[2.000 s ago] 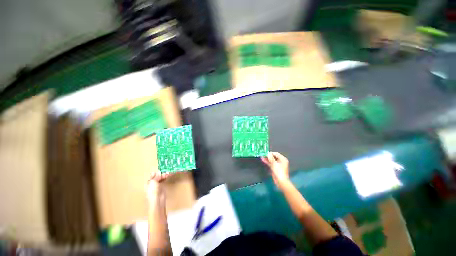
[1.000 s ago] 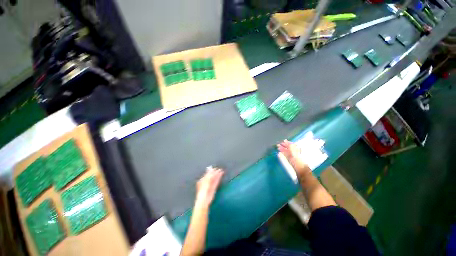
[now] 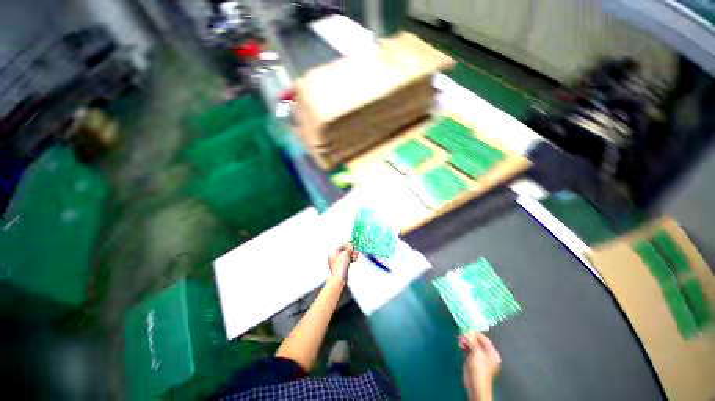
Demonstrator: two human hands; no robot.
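My left hand (image 3: 342,261) holds a green circuit board (image 3: 374,233) by its near edge, above the white paper. My right hand (image 3: 479,359) holds another green circuit board (image 3: 476,295) by its near corner, over the dark conveyor belt (image 3: 560,313). Light glares off this board. Ahead, a cardboard sheet (image 3: 513,167) carries several green boards (image 3: 440,185) laid side by side. Both hands are bare and partly blurred.
A thick stack of cardboard sheets (image 3: 376,78) stands beyond the boards. Another cardboard sheet with boards (image 3: 636,290) lies at the right. A white board (image 3: 270,270) is at the left, above green cartons (image 3: 161,337) on the floor. A blue tool (image 3: 378,261) lies on white paper.
My hands were empty over the belt and bench a second ago; each now holds a board. The view has swung left toward the cardboard stack and floor cartons.
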